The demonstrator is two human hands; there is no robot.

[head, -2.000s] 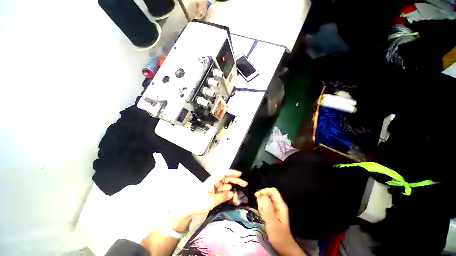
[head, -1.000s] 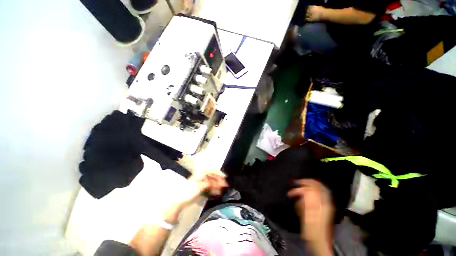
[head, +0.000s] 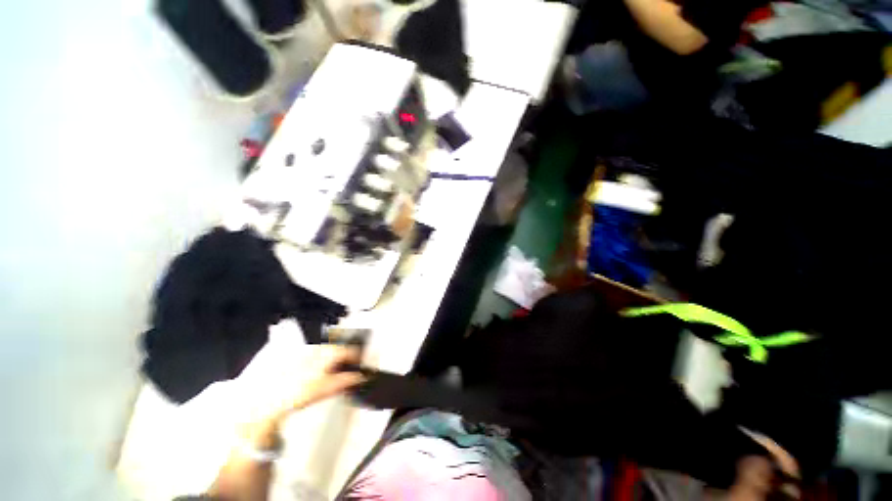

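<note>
My left hand (head: pixel 328 377), blurred, is at the front edge of the white table. Its fingers pinch the end of a black fabric strip (head: pixel 430 393), which stretches right across my lap into black cloth. My right hand (head: pixel 768 472) is low at the right, blurred and partly lost in dark cloth, with its fingers curled on black fabric. A crumpled black garment pile (head: pixel 210 313) lies on the table left of the overlock machine (head: pixel 328 137). The presser foot area (head: pixel 362 240) has no hand at it.
A phone (head: pixel 452 131) lies beside the machine. A black cloth piece (head: pixel 433 44) is behind it. An open carton (head: pixel 616 284) with blue contents stands at the right. A neon green tie (head: pixel 724 323) lies on black bundles. Another person's arm (head: pixel 670 24) shows at the top.
My right hand has moved far right and down, away from my left hand. My left hand has shifted left with the fabric strip. A black cloth piece now shows behind the machine.
</note>
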